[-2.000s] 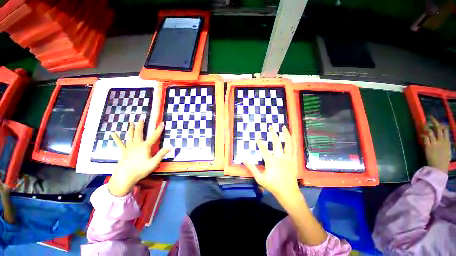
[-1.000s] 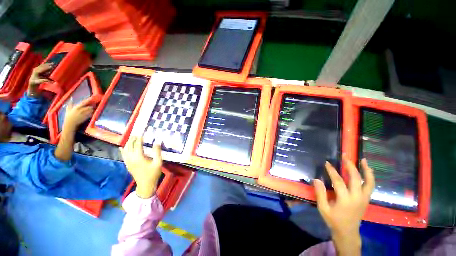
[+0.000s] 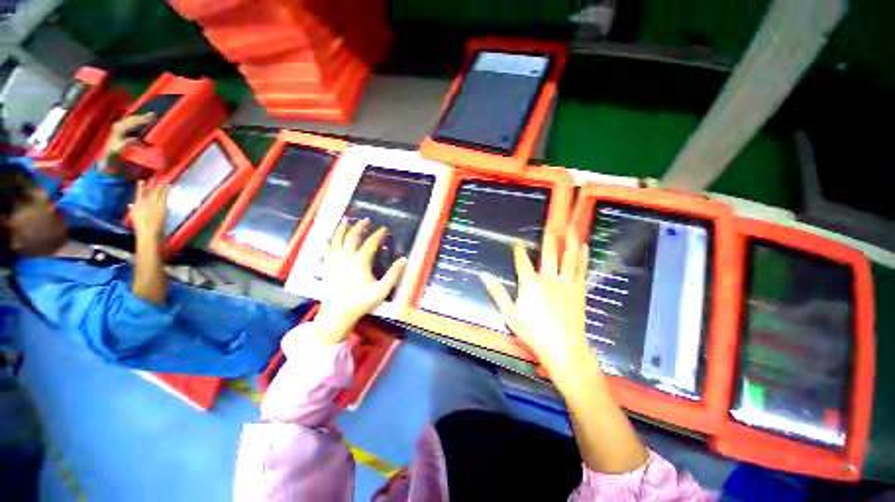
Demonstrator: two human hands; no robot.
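Tablets in foam trays lie side by side on the bench. My left hand (image 3: 355, 275) is spread over the lower part of the tablet in the white foam tray (image 3: 322, 218); its screen is dark. My right hand (image 3: 552, 299) is spread over the right part of a tablet with a black text menu (image 3: 469, 257) in an orange tray. Right of it, a tablet (image 3: 628, 294) shows menu text and a pale strip with small blue dots. The rightmost tablet (image 3: 797, 333) is dark with faint green and red. Neither hand holds anything.
Another dark tablet (image 3: 285, 201) lies left of the white tray. A greyish tablet (image 3: 494, 98) lies behind the row. Stacked orange trays (image 3: 304, 59) lean at the back left. A slanting post (image 3: 756, 88) stands behind. A person in blue (image 3: 128, 304) handles a tablet at left.
The view has swung left. The checkered screens have given way to dark or menu screens. My right hand has moved left to the middle tablet; my left hand has moved up over the white-tray tablet.
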